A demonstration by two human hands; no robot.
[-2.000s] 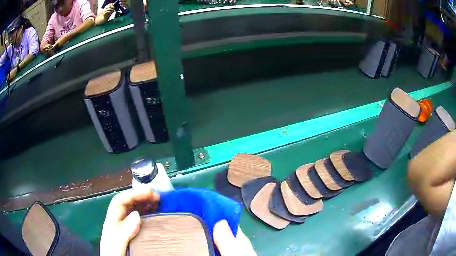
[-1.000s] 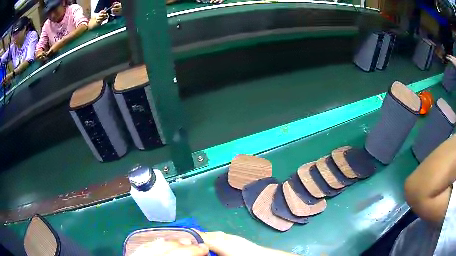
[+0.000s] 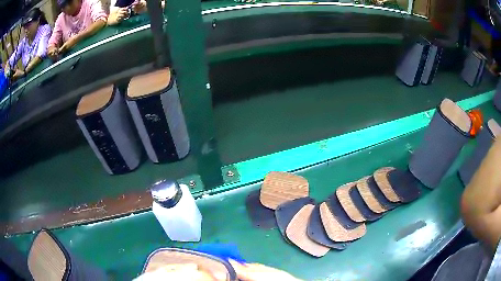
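Note:
A speaker with a wood-look top and dark rim stands at the bottom edge, its body cut off. My left hand is a pale, blurred shape over the near part of this top; its fingers cannot be made out. My right hand is at the speaker's right rim, mostly cut off by the bottom edge. A bright blue cloth is bunched behind the speaker top, against my right fingers. The cloth's lower part is hidden.
A white bottle stands behind the speaker by the green post. Loose end covers fan out rightward. Speakers stand at lower left, right and on the conveyor. A neighbour's arm is at right.
Since two seconds ago, both hands and the speaker are lower in view, uncovering the bottle. My left hand has moved from the speaker's left side to over its top. The cloth shows less.

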